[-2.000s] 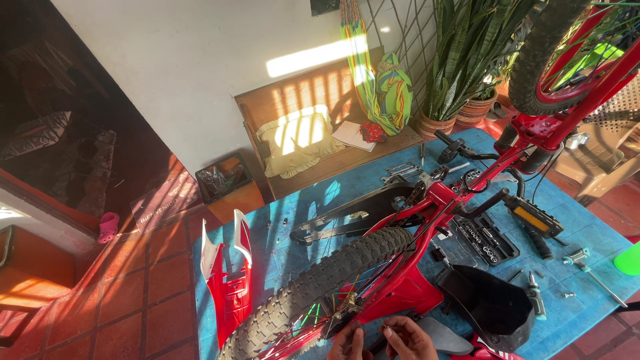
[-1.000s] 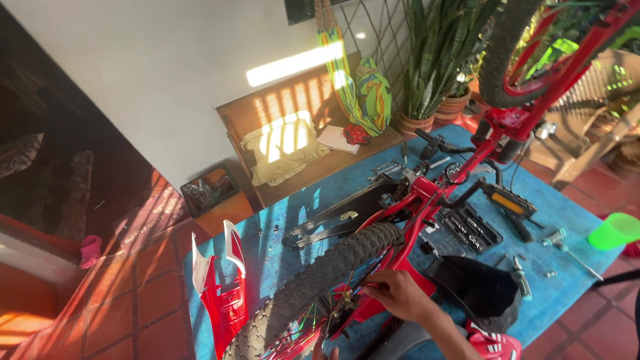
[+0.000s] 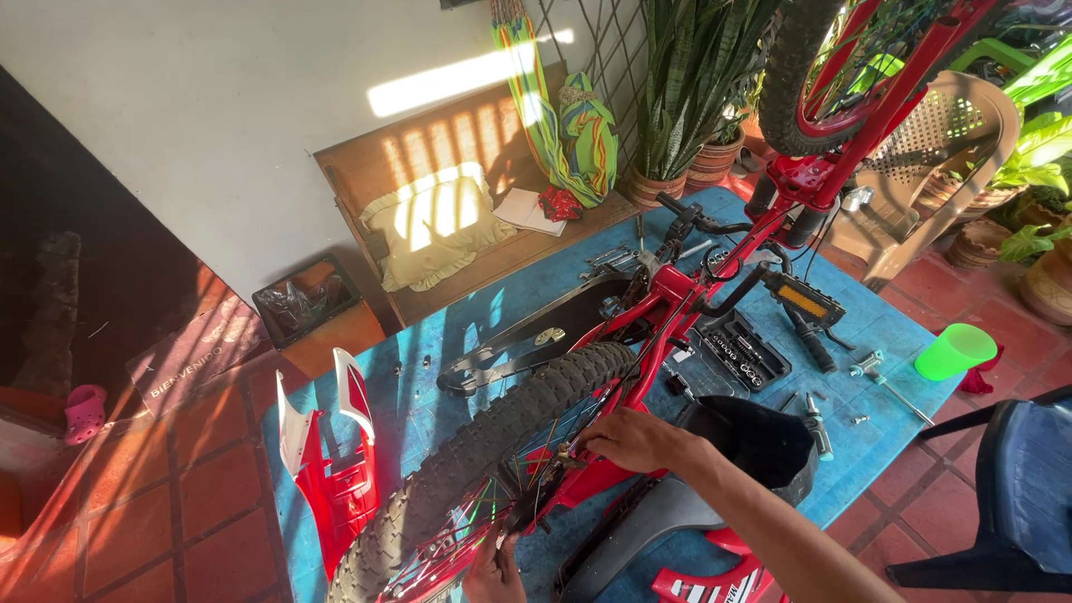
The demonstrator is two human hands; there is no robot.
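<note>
A red bicycle frame lies upside down across the blue table, its knobby rear tire towards me. My right hand reaches in from the right, its fingers at a small metal part beside the rear wheel's spokes. Low in the view, my left hand has its fingertips together at the wheel hub area, on a small piece too small to name. Whether the right fingers grip the metal part is hard to tell. A pedal with an orange reflector stands out beyond the frame.
On the blue table are a red and white plastic fairing, a socket set, a black chain guard-like part, a grey seat and a green cup. A blue chair stands at right.
Two seconds ago both my hands were close together at the bottom edge. The right hand has since moved up to the rear wheel, while the left is by the hub.
</note>
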